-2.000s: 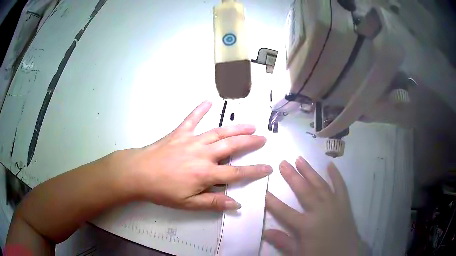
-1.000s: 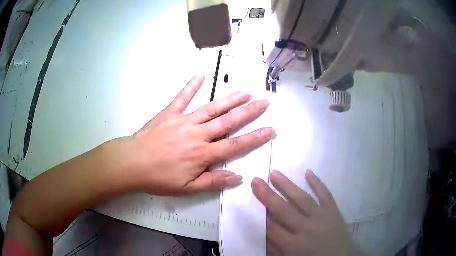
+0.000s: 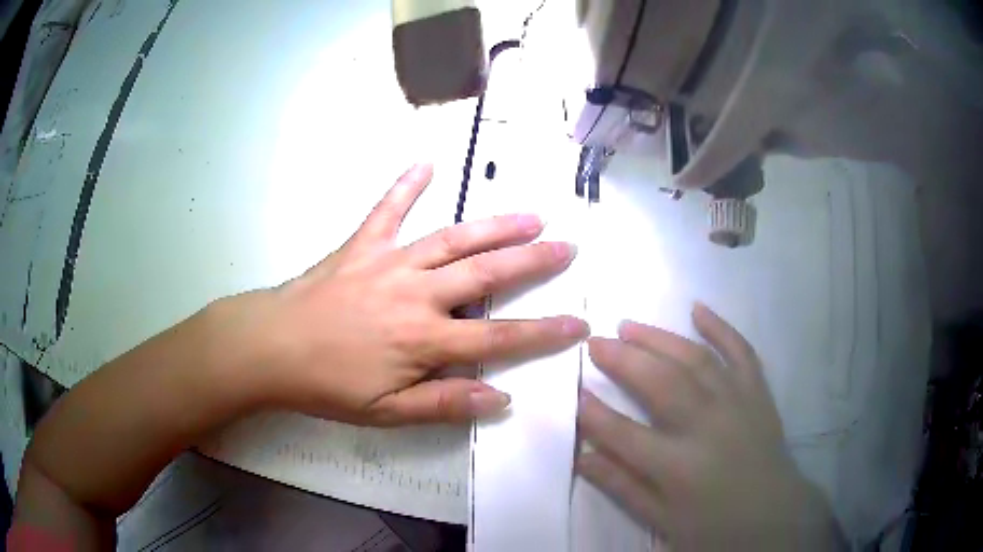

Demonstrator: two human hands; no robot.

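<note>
A long white strip of cloth point(image 3: 525, 464) runs up the table towards the presser foot and needle point(image 3: 589, 178). My left hand point(image 3: 399, 323) lies flat with fingers spread, its fingertips resting on the strip below the needle. My right hand point(image 3: 695, 431) is slightly blurred and lies on the white garment panel point(image 3: 798, 356) right of the strip, fingers apart, fingertips near the strip's right edge. Neither hand visibly pinches the cloth. Glare hides the cloth surface around the needle.
The pale sewing machine head point(image 3: 744, 76) fills the upper right, with a ribbed knob point(image 3: 731, 221) below it. A lamp with a brown end point(image 3: 439, 56) hangs at the top centre. The white table point(image 3: 216, 205) has a dark strip at left. White cloth with stitching point(image 3: 270, 512) lies below the table edge.
Over the last second my left fingertips have moved slightly down from the needle. My right hand has moved up and right. Earlier, the view shifted, so the lamp and machine head sit higher.
</note>
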